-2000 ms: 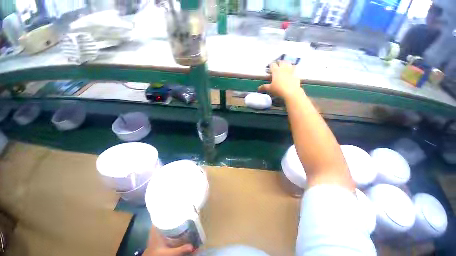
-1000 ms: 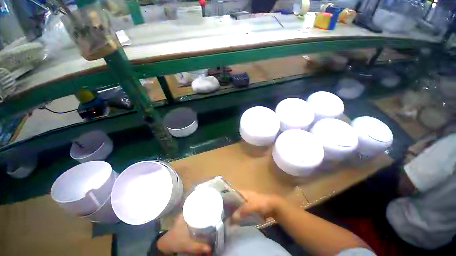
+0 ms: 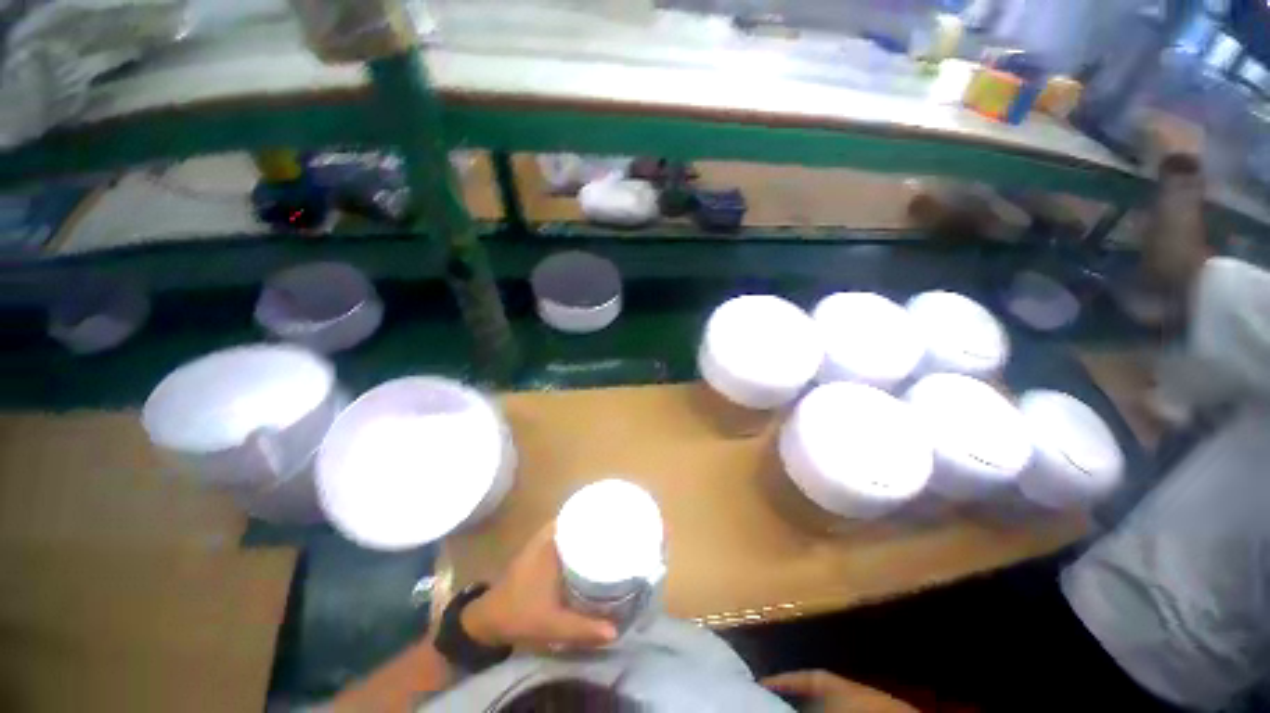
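My left hand (image 3: 536, 599), with a dark band at the wrist, grips a small white and grey cylindrical item (image 3: 610, 536), white round end up, above the cardboard's front edge. My right hand (image 3: 836, 690) is low at the bottom edge, mostly cut off and blurred; whether it holds anything cannot be told. Left of the item, a white bowl (image 3: 411, 467) stands open side up, tilted. Beside it are stacked white bowls (image 3: 244, 404) with a narrow upright tab. At the right, several assembled units (image 3: 857, 449) stand in two rows, white rounded tops up.
Tan cardboard sheets (image 3: 634, 425) lie under the work. Several bowls (image 3: 577, 290) stand behind on the green surface. A green post (image 3: 467, 265) rises to a pale shelf (image 3: 669, 70) with small items. Another person's pale sleeve and body (image 3: 1184, 529) are at the right.
My right hand reached to the shelf, came back beside the cylindrical item with a flat greyish thing, and is now low at the bottom edge. My left hand keeps its grip. The camera view has shifted.
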